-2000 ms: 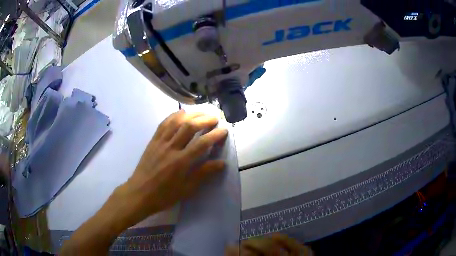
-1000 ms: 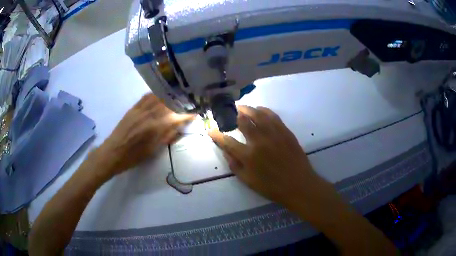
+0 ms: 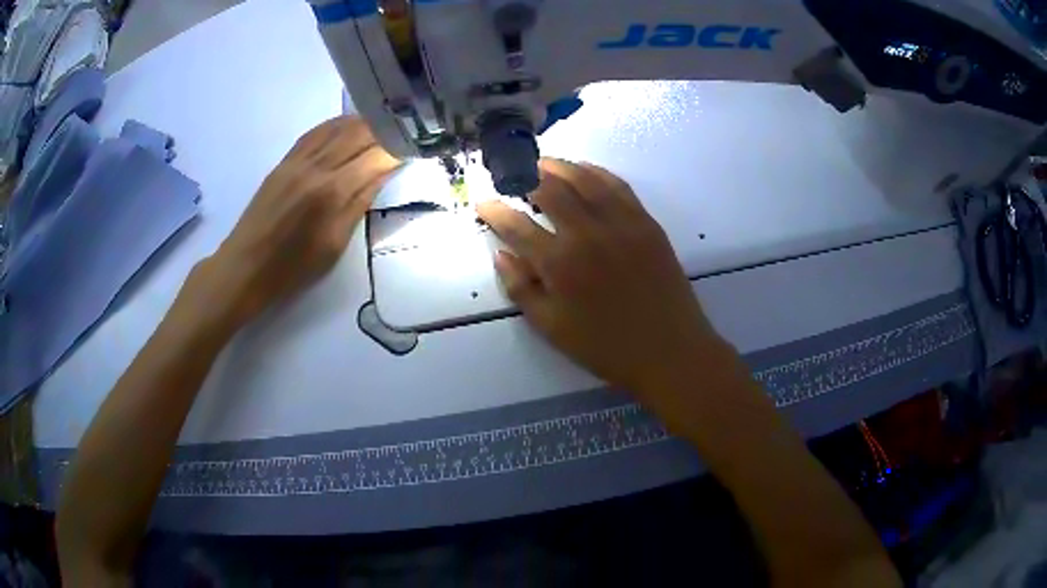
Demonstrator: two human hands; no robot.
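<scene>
The white and blue sewing machine head (image 3: 689, 40) stands over the bed, with its presser foot and needle (image 3: 456, 178) in bright light. A stubby dark cylindrical part (image 3: 509, 152) points down beside them. My left hand (image 3: 308, 201) lies left of the needle, its fingertips reaching under the head. My right hand (image 3: 603, 258) lies right of the needle, fingers bent, thumb and index finger close to the foot. Any cloth at the needle is lost in glare and behind my fingers, so I cannot tell if either hand grips it. The needle plate area (image 3: 442, 276) shows in front.
Blue-grey cut pieces (image 3: 98, 230) lie at the left. A grey rounded fitting (image 3: 388, 330) sits at the bed corner. Ruler tape (image 3: 459, 459) runs along the front edge. Black-handled scissors (image 3: 1007, 258) lie on cloth at the right. The control panel (image 3: 936, 63) is lit.
Two seconds ago a pale strip lay under my left hand toward the front edge; it no longer shows there. My right hand has come up beside the needle. The view has since tilted downward.
</scene>
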